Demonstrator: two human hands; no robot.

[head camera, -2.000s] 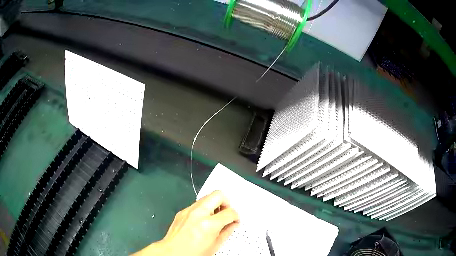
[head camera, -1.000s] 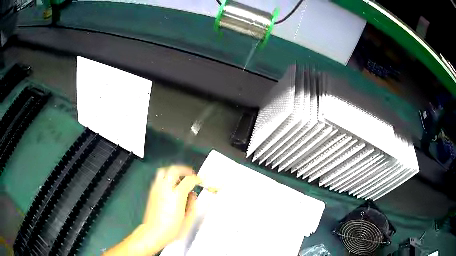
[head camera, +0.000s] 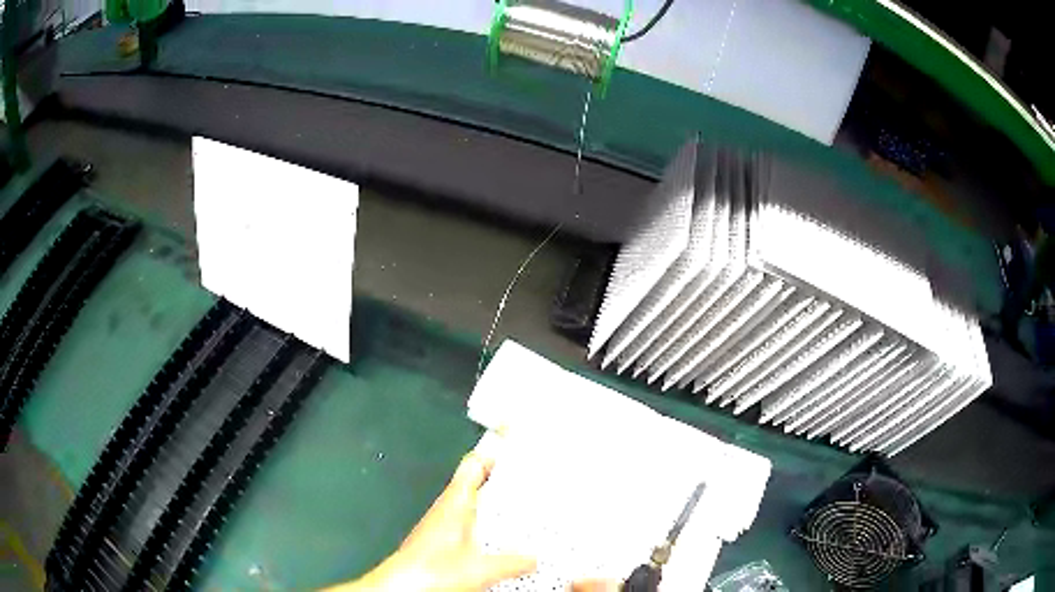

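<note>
A white circuit board (head camera: 602, 509) lies on a white work pad (head camera: 526, 376) at the lower middle; glare hides most of the edge between them. My left hand (head camera: 445, 538) is at the board's left edge, fingers spread along it and thumb over its face, holding it. My right hand (head camera: 596, 586) is mostly cut off by the bottom edge, at the dark handle of a soldering iron (head camera: 662, 546), whose tip points up over the board. Solder wire (head camera: 509, 289) hangs from a spool (head camera: 558, 41) to the pad's upper left corner; its end is hidden.
A dense row of upright boards (head camera: 798, 312) stands beyond the pad, a small black block (head camera: 582, 289) beside it. One board (head camera: 278, 249) stands upright in a black toothed rack (head camera: 191, 445) at left. A fume fan (head camera: 862, 532) and a clear plastic bag (head camera: 746, 578) are at lower right.
My left hand first moved left off the pad, and is now lower at the board's edge. The iron left the picture and is back, its handle now showing. The view has shifted slightly.
</note>
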